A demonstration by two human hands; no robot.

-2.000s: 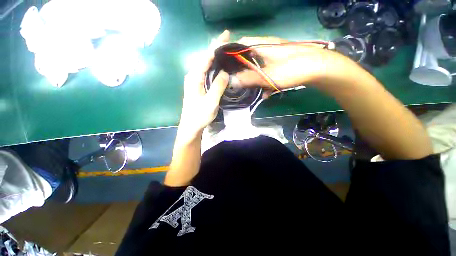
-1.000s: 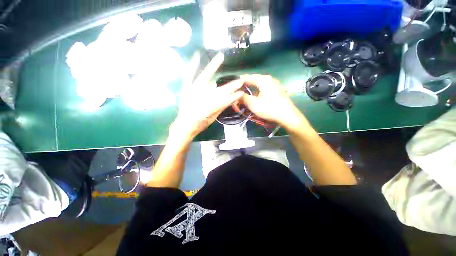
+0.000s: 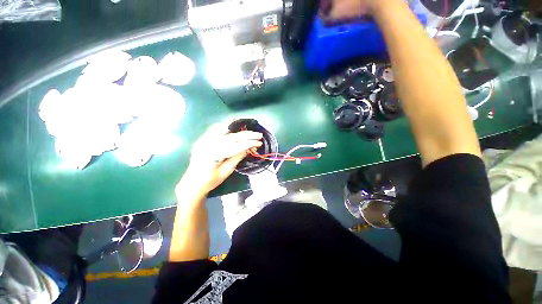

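A black round body lies at the front edge of the green bench, with a white neck pointing toward me. Red wires and a white lead with small plug ends come out to its right. My left hand lies over the body's left side, with its fingertips at the wires inside the rim. My right hand is at the top edge of the picture, over the blue bin. It is blurred and partly cut off, so its grip is hidden.
White covers lie in a glaring pile at left. Black round caps lie in a pile below the blue bin. The silver feeder box stands at the back centre. White part-built units stand at far right. A person's pale sleeve is at right.
My right hand has left the black body and reached up and right to the blue bin. My left hand stays at the body. The view has shifted, showing more of the feeder box.
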